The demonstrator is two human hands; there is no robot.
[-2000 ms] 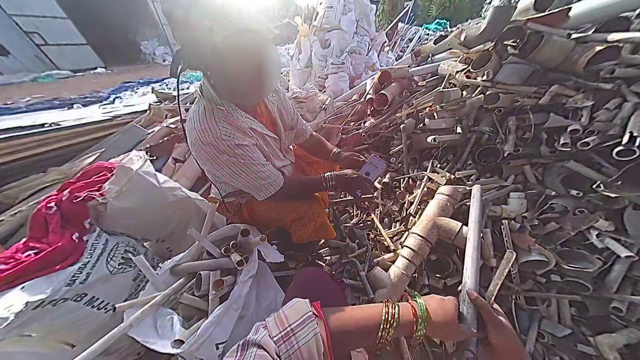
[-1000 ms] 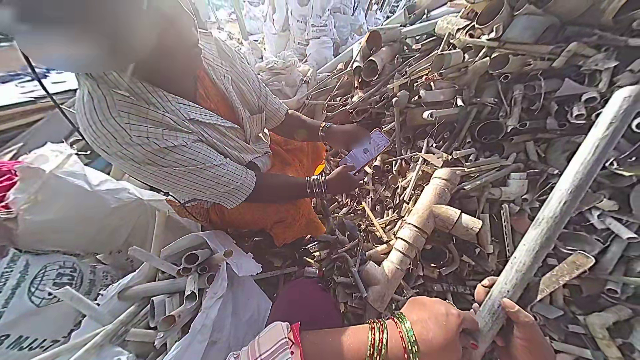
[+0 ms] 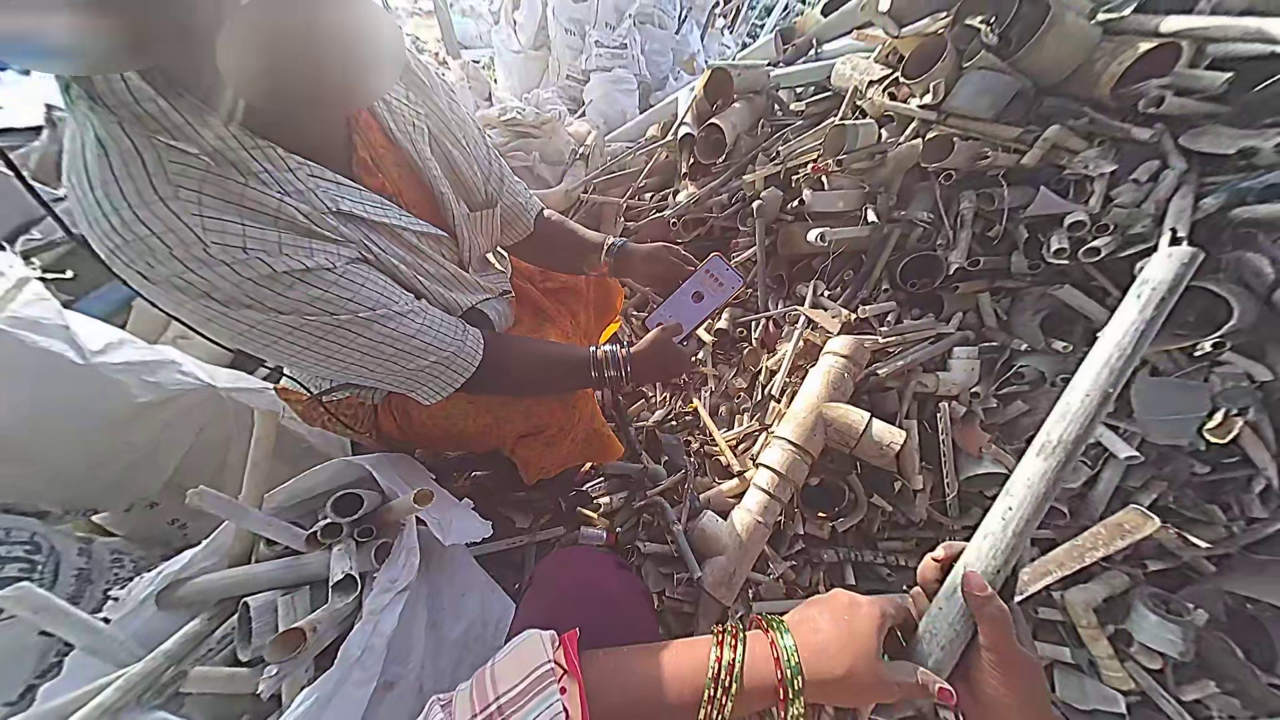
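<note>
A long grey plastic pipe (image 3: 1070, 430) slants up to the right from my two hands at the lower right. Around its lower end my right hand (image 3: 995, 650) is closed, thumb on top. My left hand (image 3: 850, 645), with red and green bangles at the wrist, is at the pipe's bottom end; its fingers are curled against the pipe and partly hidden. Left of the pipe, a pale plastic pipe with a branch fitting (image 3: 785, 465) lies on the heap of scrap pipe pieces (image 3: 960, 210).
At the left a person in a striped shirt (image 3: 300, 240) holds a phone (image 3: 697, 297). A white sack of pipe pieces (image 3: 415, 600) stands open at the lower left. More white sacks (image 3: 610, 60) are behind. Scrap surrounds my hands.
The pipe in my hands has gone from nearly upright to slanting up to the right. The view has shifted, bringing the other person closer.
</note>
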